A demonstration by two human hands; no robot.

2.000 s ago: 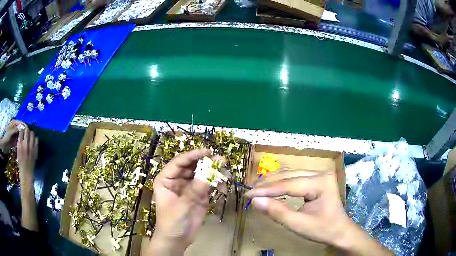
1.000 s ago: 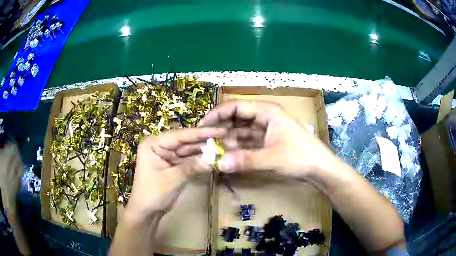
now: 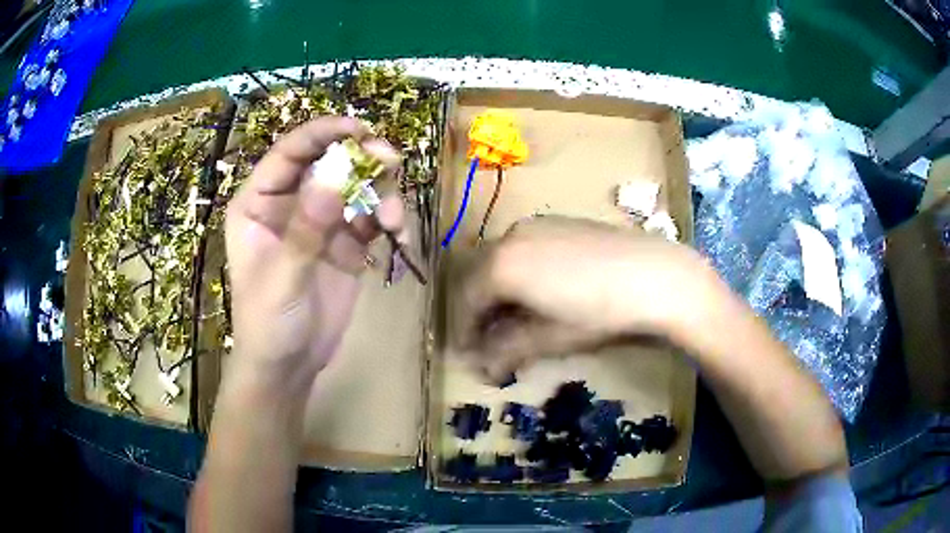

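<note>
My left hand (image 3: 297, 239) holds a white housing (image 3: 335, 172) with gold contacts and a dark lead, raised over the middle tray. My right hand (image 3: 563, 286) is blurred over the right tray, fingers bent down; whether it holds anything cannot be told. Black plastic parts (image 3: 578, 427) lie piled at the near end of the right tray. The orange piece (image 3: 497, 141), with a blue and a brown wire, lies at that tray's far left. Gold contacts with leads (image 3: 151, 250) fill the left tray and the far part of the middle tray.
White housings (image 3: 638, 196) lie at the right tray's right side. A clear bag of white pieces (image 3: 776, 239) with a paper slip stands right of the trays. A brown carton (image 3: 917, 302) is at the far right. A blue sheet (image 3: 54, 89) with white pieces is at the far left.
My hands have moved apart; the left keeps the housing and the right has moved down over the right tray. The view has tilted down, and the orange piece shows again.
</note>
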